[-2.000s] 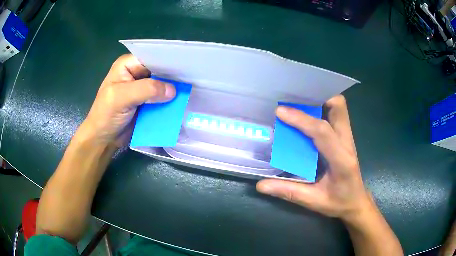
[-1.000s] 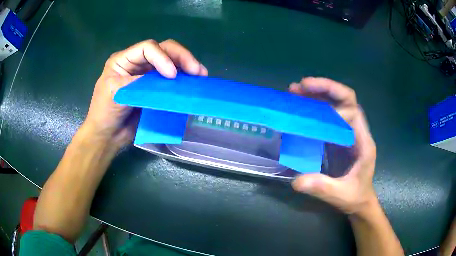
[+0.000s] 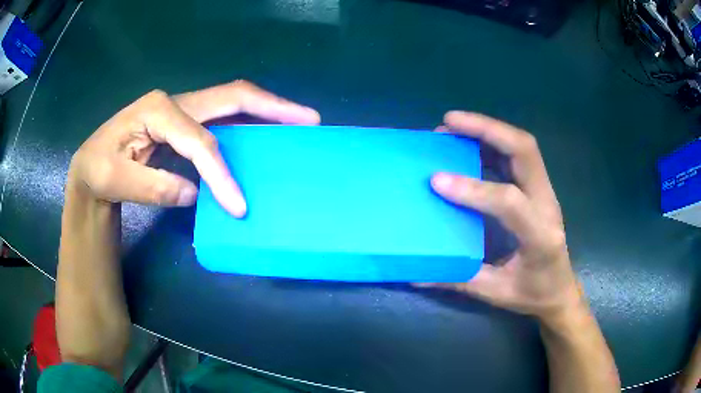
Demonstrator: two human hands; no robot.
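The retail carton (image 3: 342, 199) is between my hands over the dark green table, its bright blue top flap folded down across the opening. The flap's narrow front edge strip shows at the near side. The side flaps and the inside are hidden under it. My left hand (image 3: 165, 153) is at the carton's left end, index fingertip on the flap and other fingers at the far edge. My right hand (image 3: 511, 215) grips the right end, a finger on the flap, others at the far corner, thumb at the near edge.
The green table (image 3: 384, 338) has a curved near edge. A blue and white carton (image 3: 19, 50) stands far left, another (image 3: 684, 184) at the right. A black unit (image 3: 515, 11) is at the back, dark cables (image 3: 665, 46) far right. A red stool (image 3: 48, 338) is lower left.
The raised flap has come down toward me and now covers the opening, hiding the blue side flaps and the inside. My left hand has shifted left, its index finger now on the flap.
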